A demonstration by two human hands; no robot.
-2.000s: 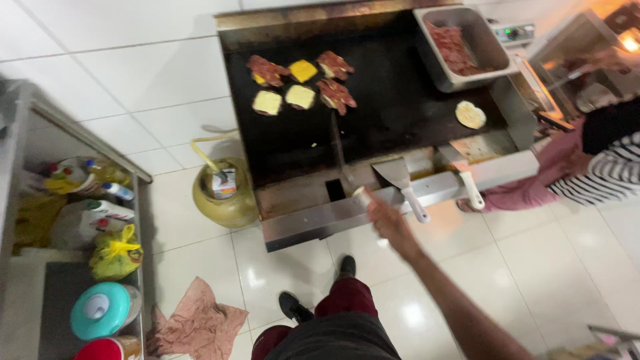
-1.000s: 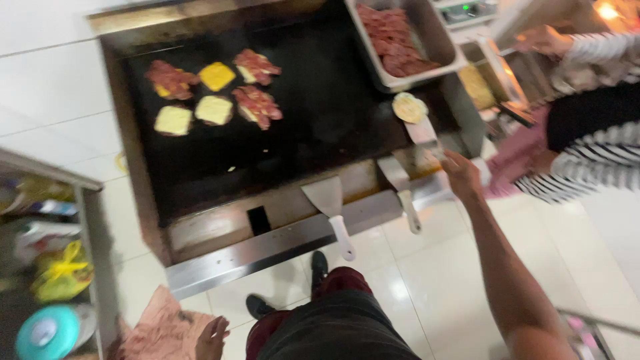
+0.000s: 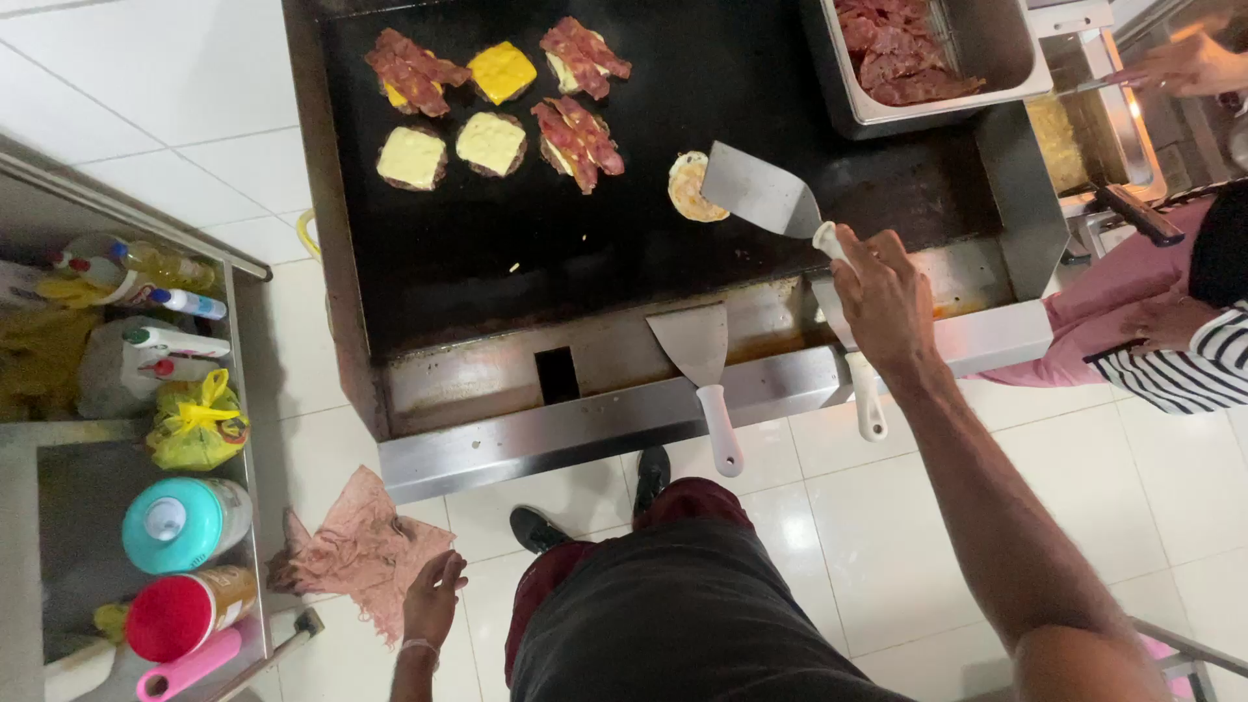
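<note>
My right hand [image 3: 882, 292] grips the white handle of a metal spatula [image 3: 762, 190], whose blade tip overlaps the right edge of a round browned egg [image 3: 694, 187] on the black griddle [image 3: 604, 263]. My left hand [image 3: 435, 600] hangs low beside a pink cloth [image 3: 366, 546], fingers slightly bent; whether it touches the cloth is unclear. Several patties lie at the griddle's upper left: some carry pale cheese [image 3: 411, 158], one shows yellow cheese [image 3: 502, 73], others have bacon [image 3: 577, 141] on top. A wide scraper [image 3: 694, 341] and another white-handled tool [image 3: 866, 395] rest on the front trough.
A steel pan [image 3: 1038, 83] of bacon sits at the griddle's upper right. Beside it are a person's hand [image 3: 1185, 66] with a utensil and a striped sleeve [image 3: 1224, 356]. A metal shelf [image 3: 255, 487] with bottles and tubs stands on the left.
My right hand has moved left over the griddle with a spatula, and the egg now lies farther left, away from the bacon pan. The view has shifted.
</note>
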